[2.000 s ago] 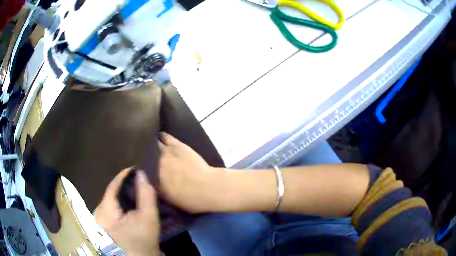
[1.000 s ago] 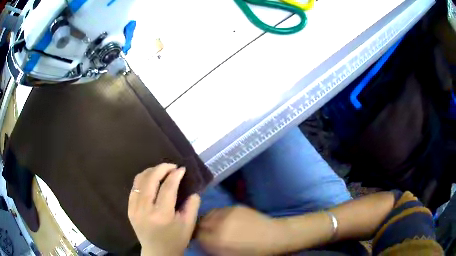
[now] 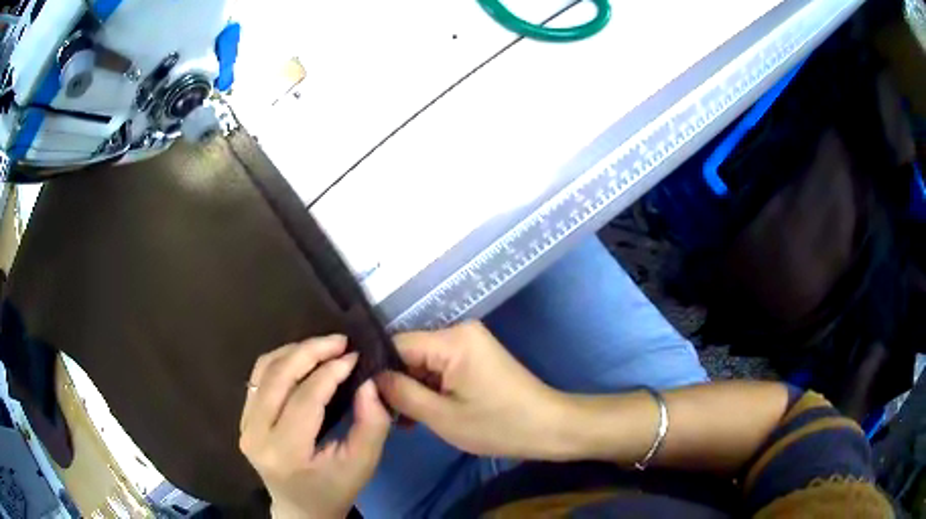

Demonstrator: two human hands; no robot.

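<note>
A large dark brown cloth panel (image 3: 173, 304) lies over the table's left part, its upper end under the sewing machine's head (image 3: 122, 91). A narrow folded band runs along its right edge down to my hands. My right hand (image 3: 477, 395) pinches the edge at the lower right corner between thumb and fingers. My left hand (image 3: 315, 416) lies on the cloth just left of it, fingertips bent, gripping the cloth near the same edge. The needle area is hidden behind the silver tension parts and knob (image 3: 193, 106).
Green scissors handle (image 3: 558, 30) lies at the top edge of the view. A ruler strip (image 3: 569, 203) runs along the table's front edge. Taped brown cardboard (image 3: 96, 456) is at lower left. My jeans show below the table; dark cloth and a blue bar (image 3: 731, 152) are at right.
My right hand has come from under the cloth, dropped towards my lap, then risen to the edge. My left hand has moved onto the cloth beside it. The view has shifted right and down.
</note>
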